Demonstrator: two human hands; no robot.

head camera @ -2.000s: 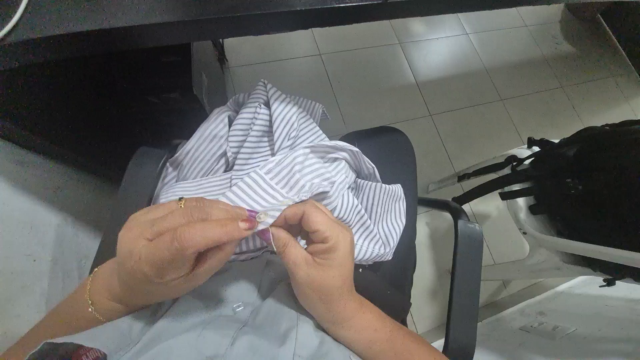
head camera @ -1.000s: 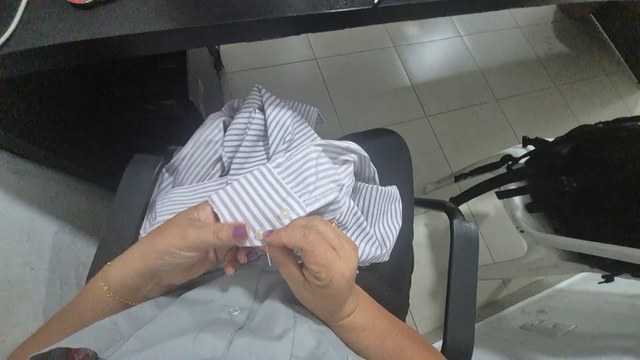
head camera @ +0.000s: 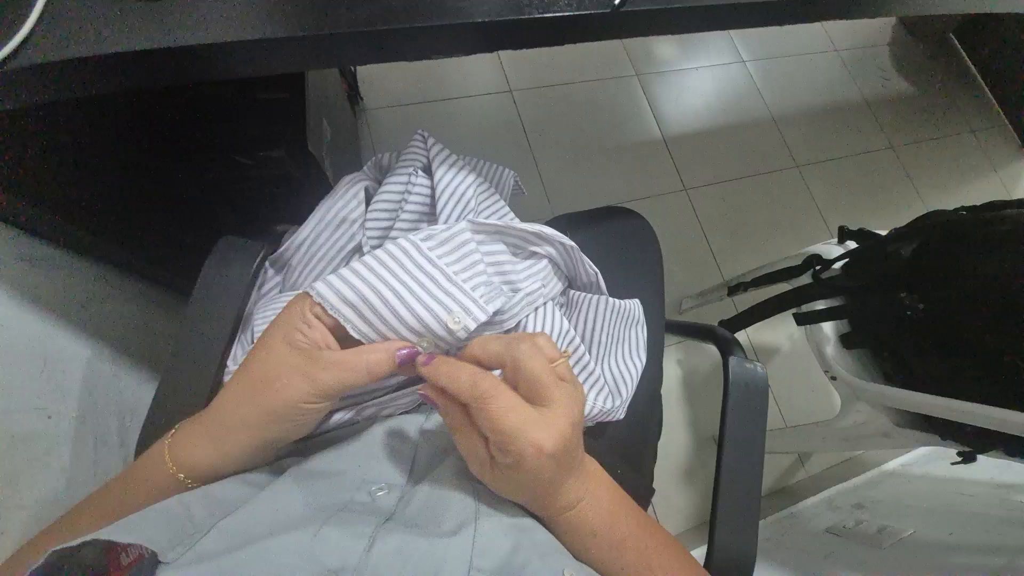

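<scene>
A white shirt with grey stripes (head camera: 448, 256) lies bunched over my lap, its cuff (head camera: 400, 280) turned up toward me. One clear button (head camera: 456, 321) sits on the cuff, and a second button (head camera: 425, 345) is at its edge by my fingertips. My left hand (head camera: 312, 376) holds the cuff, the thumb on top beside the second button and the other fingers hidden under the cloth. My right hand (head camera: 512, 416) has its thumb and forefinger pinched at the same button, touching the left thumb. Whether a needle or thread is between those fingers cannot be made out.
A black desk edge (head camera: 480, 44) crosses the top, with a white cable (head camera: 24, 32) at its left. A black chair armrest (head camera: 742, 448) stands at my right. Beyond it, a black backpack (head camera: 944, 312) rests on a white chair (head camera: 848, 384). Pale floor tiles (head camera: 592, 136) lie ahead.
The cuff, gathered between both hands two seconds ago, now lies spread with its buttons showing. My left hand has shifted under it, and my right fingers have stayed near the edge.
</scene>
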